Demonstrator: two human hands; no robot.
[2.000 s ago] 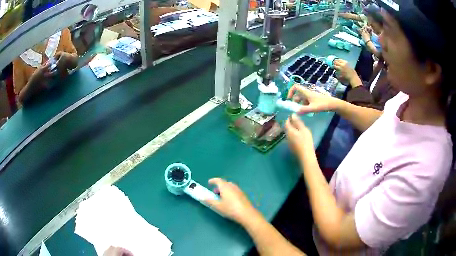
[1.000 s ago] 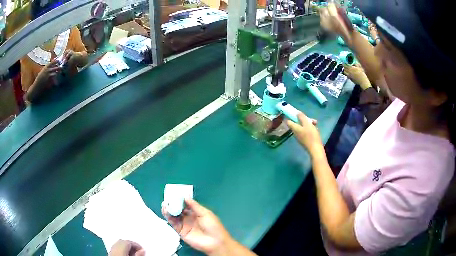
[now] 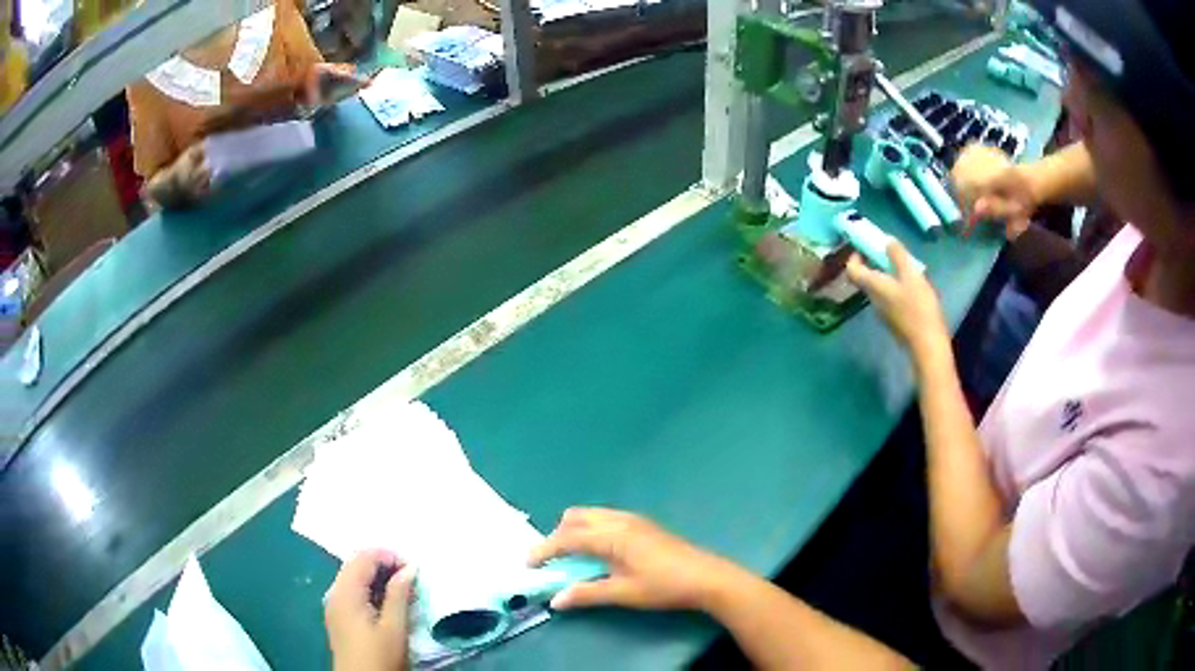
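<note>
A turquoise handheld unit (image 3: 468,621) with a round dark opening lies at the lower middle, on the near end of a fanned stack of white sheets (image 3: 406,479). My right hand (image 3: 629,561) holds its pale handle from the right. My left hand (image 3: 370,611) is at the left of the round head, with thumb and fingers bent near the sheets; whether it grips a sheet or the head I cannot tell. A white wrapped bundle (image 3: 199,629) lies at the lower left, cut off by the frame edge.
A neighbour in pink (image 3: 1075,433) holds a turquoise unit in the green press (image 3: 799,282). More units (image 3: 911,190) and black parts (image 3: 963,125) lie beyond. The belt (image 3: 433,249) with its pale rail runs at left. A worker in orange (image 3: 236,98) handles papers across it.
The unit now lies on the sheets, its dark opening visible, with my right hand on the handle. My left hand has come up beside it. The view has shifted; another unit stands by the press.
</note>
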